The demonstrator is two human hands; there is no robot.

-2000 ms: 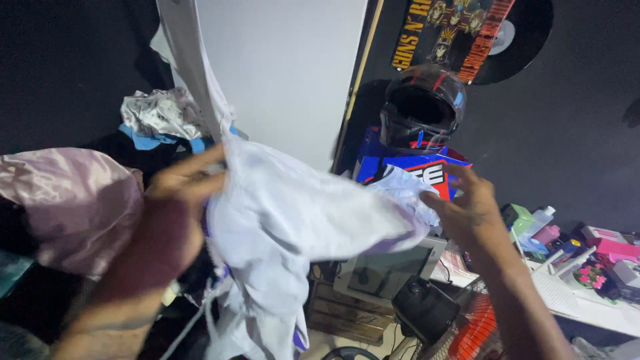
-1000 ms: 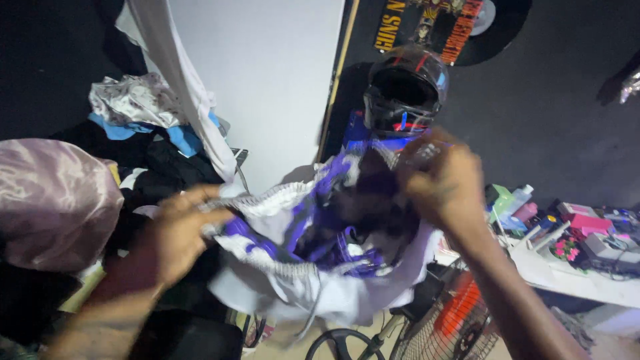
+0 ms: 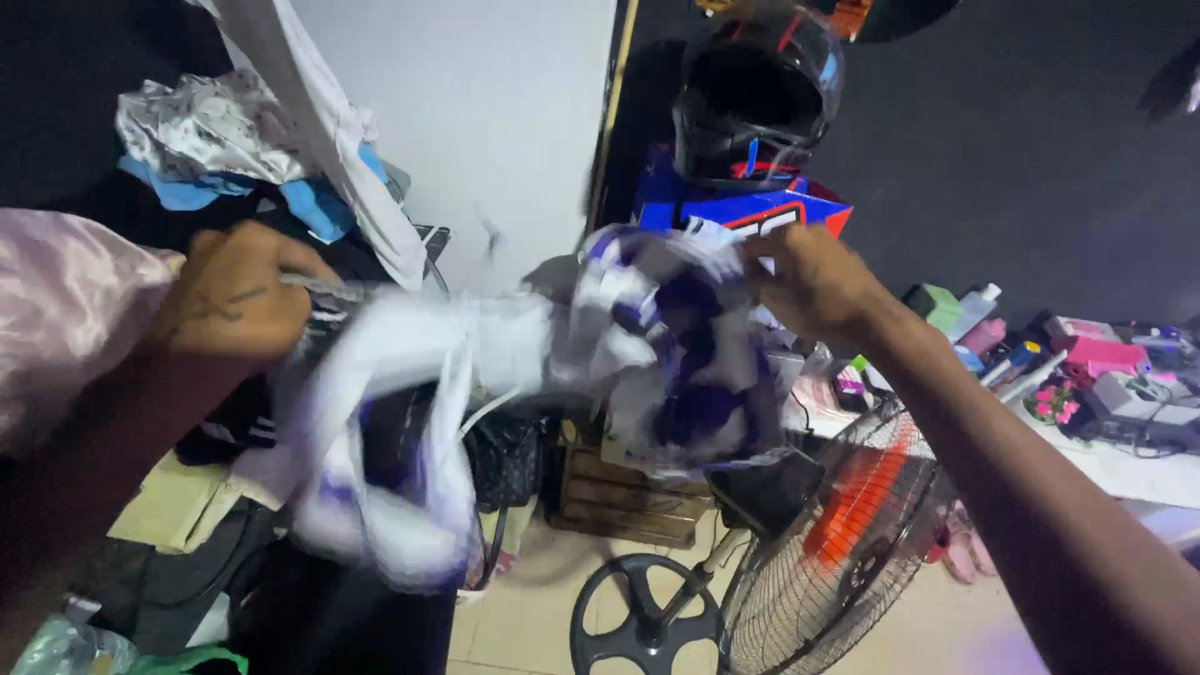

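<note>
A white and purple garment [image 3: 412, 347] hangs between my two hands, blurred by motion. My left hand [image 3: 248, 291] grips its gathered edge at the left, in front of a pink satin cloth [image 3: 66, 309]. At the centre right, my right hand [image 3: 806, 277] is closed on the other side of the garment, just below a black motorcycle helmet [image 3: 759, 94]. The garment's loose folds and a thin white cord dangle below and between the hands. The fingertips of my right hand are partly hidden.
Floral and blue clothes [image 3: 206, 131] lie heaped at the left beside a hanging white cloth [image 3: 328, 141]. A pedestal fan [image 3: 834, 534] stands low at the right, near a wooden crate [image 3: 628, 497]. Small items crowd a white table [image 3: 1106, 459]. The helmet rests on a blue box [image 3: 694, 211].
The garment's wide round opening, spread between my hands one second ago, is now pulled out sideways into blurred folds. My hands are farther apart than two seconds ago. The view has tilted down.
</note>
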